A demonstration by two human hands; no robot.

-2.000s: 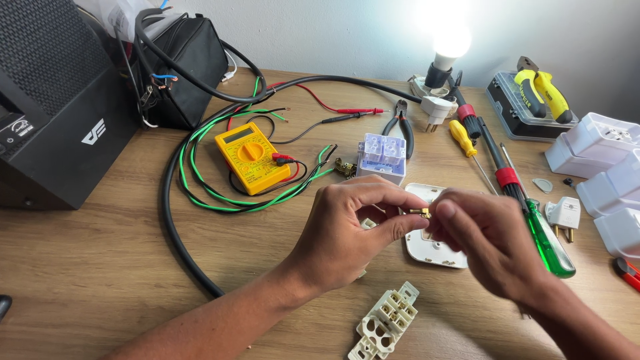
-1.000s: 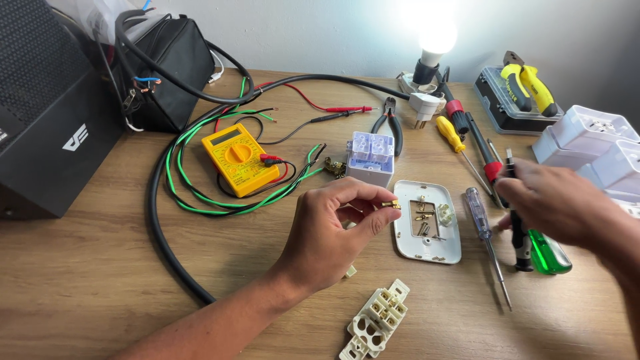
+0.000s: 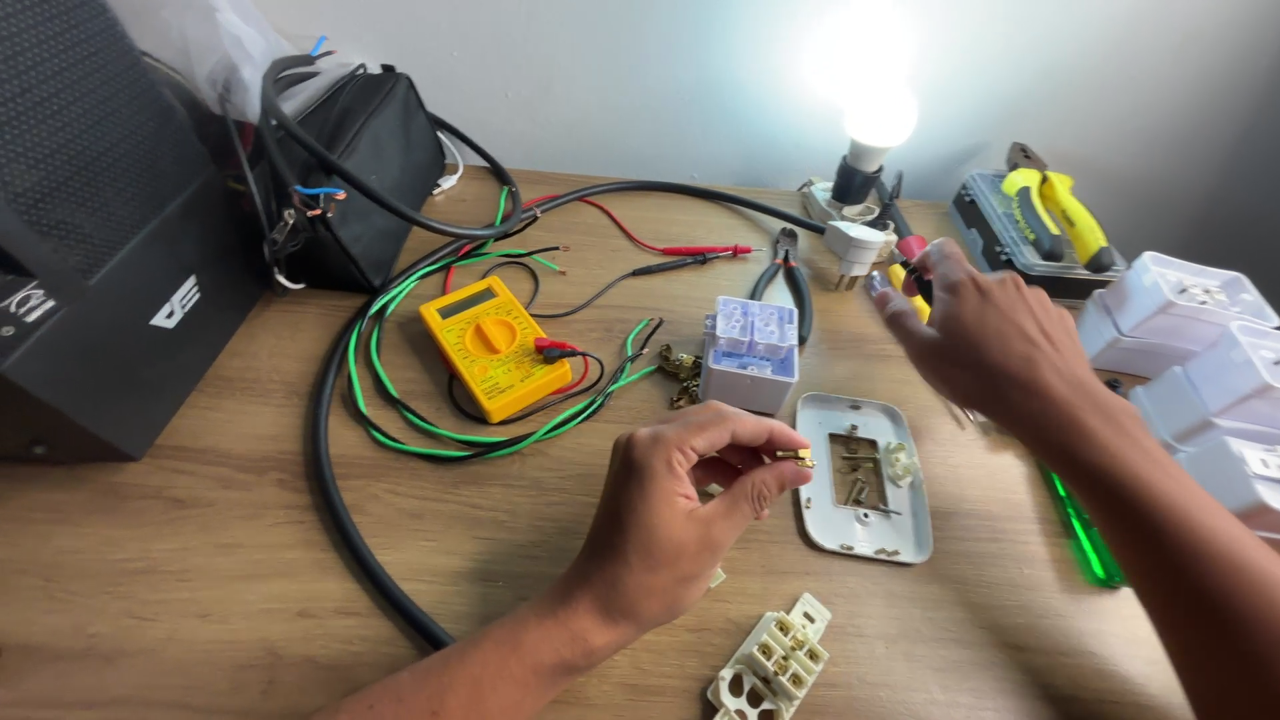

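Note:
My left hand (image 3: 690,510) pinches a small brass terminal piece (image 3: 797,457) between thumb and fingertips, just left of the white cover plate (image 3: 815,525). Small screws and metal parts (image 3: 857,470) lie in and around the plate's opening. My right hand (image 3: 990,335), up and to the right, is closed around a dark tool handle (image 3: 918,283); blur and the fingers hide most of it. Below my left hand, a cream socket module (image 3: 785,655) with brass terminals rests on the wooden table. Behind the plate stands a white box (image 3: 750,375) with clear-topped socket pieces, beside brass parts (image 3: 682,372).
A yellow multimeter (image 3: 495,350), green and black wires (image 3: 400,410) and a thick black cable (image 3: 325,470) lie left. Diagonal cutters (image 3: 785,275), a plug (image 3: 858,245) and a lit bulb (image 3: 880,118) are behind. White boxes (image 3: 1180,295) and a green-handled screwdriver (image 3: 1085,530) are right.
My right hand has moved away from my left, first over the tools at right, then farther back. My left hand still holds the brass piece.

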